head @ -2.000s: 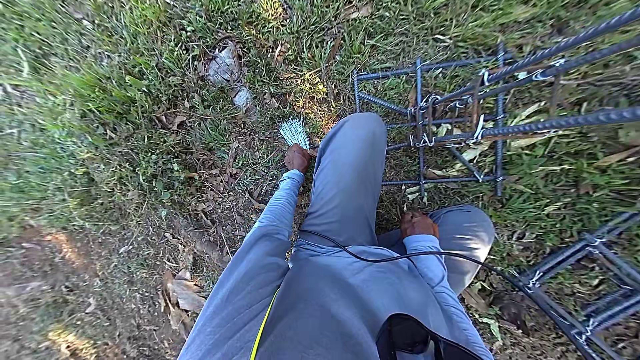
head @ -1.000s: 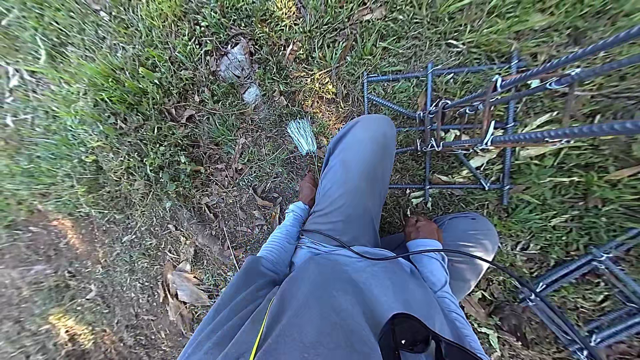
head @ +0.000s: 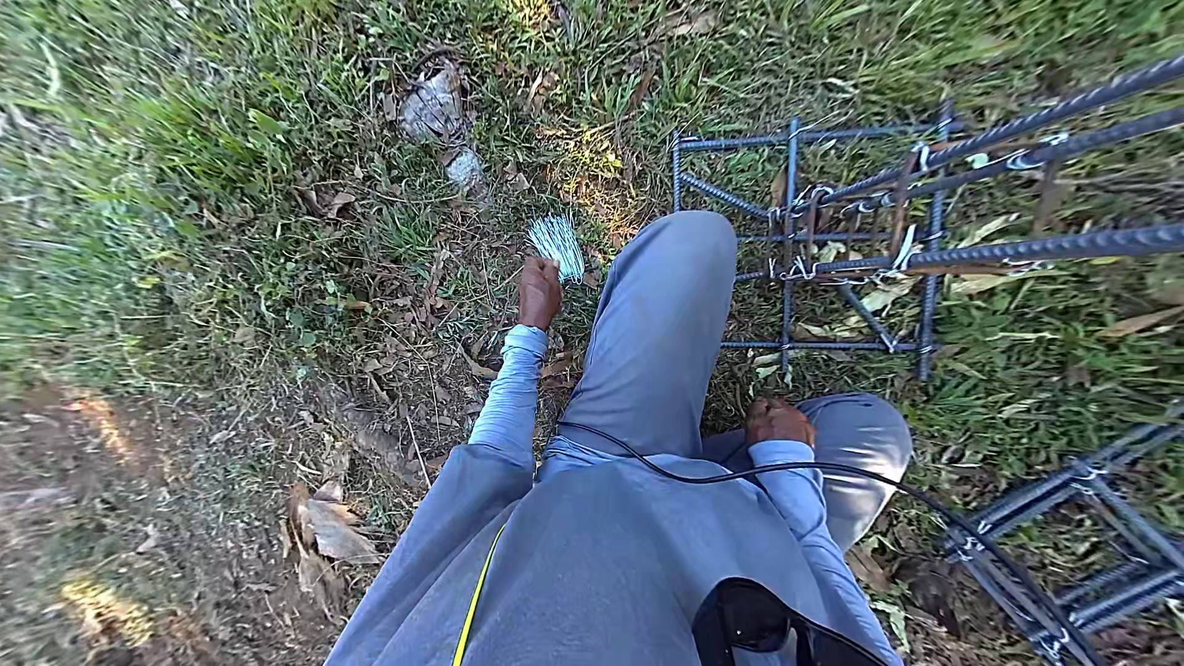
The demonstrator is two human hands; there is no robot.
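My left hand (head: 539, 293) is at the near end of a fanned bundle of thin metal tie wires (head: 557, 248), beside my raised knee. Its fingers are bent at the wires, but whether they grip any cannot be told. My right hand (head: 780, 422) rests by my folded right leg, fingers curled; what it may hold is hidden. Ahead and to the right of it stands a rebar cage (head: 791, 245), its bars joined with twisted wire ties.
A second rebar frame (head: 1078, 541) lies at the lower right. A black cable (head: 703, 479) crosses my lap towards it. Pale stones (head: 435, 106) lie in the grass at upper left, and dry leaves (head: 335, 527) at lower left. Sunglasses (head: 763, 624) hang at my chest.
My left hand was at the wire bundle, then drew back beside my thigh, and is now at the bundle again. My right hand has stayed by the folded leg.
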